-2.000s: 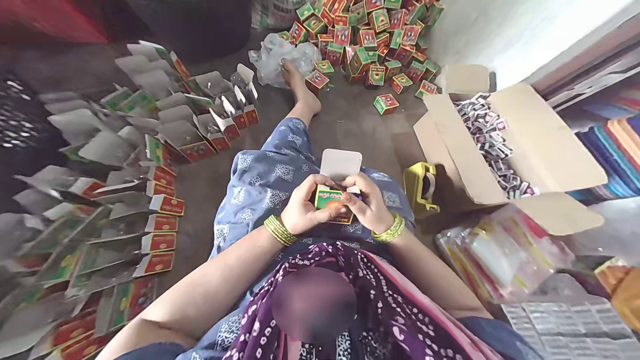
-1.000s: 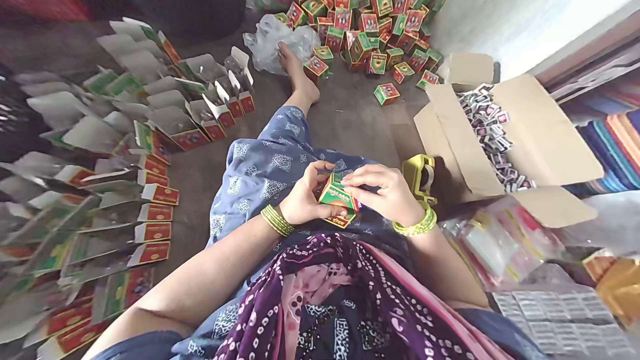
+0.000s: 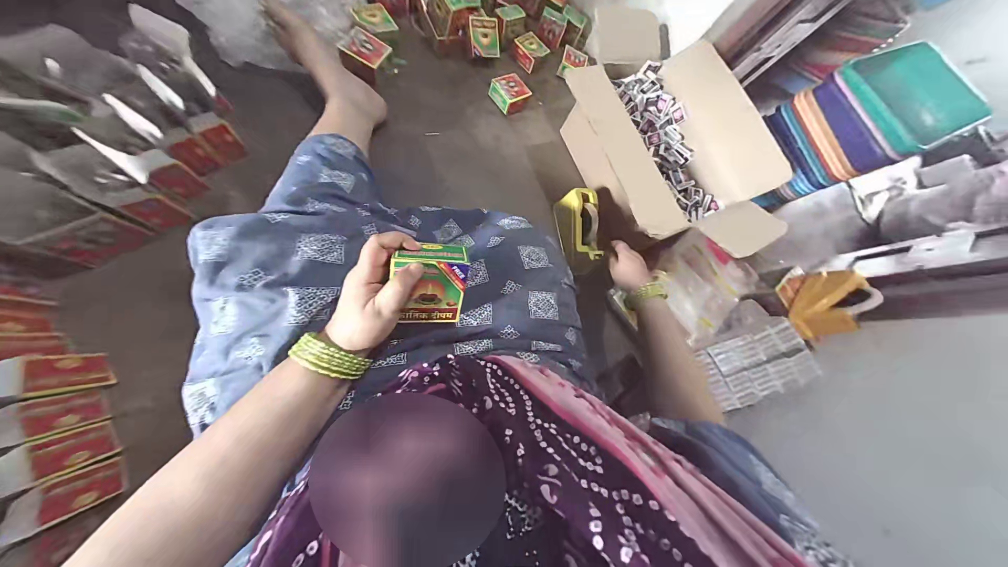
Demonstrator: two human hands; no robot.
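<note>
My left hand (image 3: pixel 376 298) grips a small green and red printed carton (image 3: pixel 430 285) above my lap, its top flap closed and its printed face up. Off to the right, my right hand (image 3: pixel 630 266) reaches down beside a yellow tape dispenser (image 3: pixel 579 224) that stands on the floor, just left of the open cardboard box. The fingers of that hand are partly hidden, and whether they touch or hold anything cannot be made out.
An open cardboard box (image 3: pixel 600 157) holds many small packets (image 3: pixel 665 134). Finished-looking cartons (image 3: pixel 510 93) lie ahead. Rows of open-flapped cartons (image 3: pixel 71 376) stand at left. Plastic bags (image 3: pixel 693 287), clear packs (image 3: pixel 760 364) and stacked coloured trays (image 3: pixel 843 126) are at right.
My right hand has left the carton and moved out to the right, near the tape dispenser. The carton's white flap, raised two seconds ago, is now closed. The view has shifted closer.
</note>
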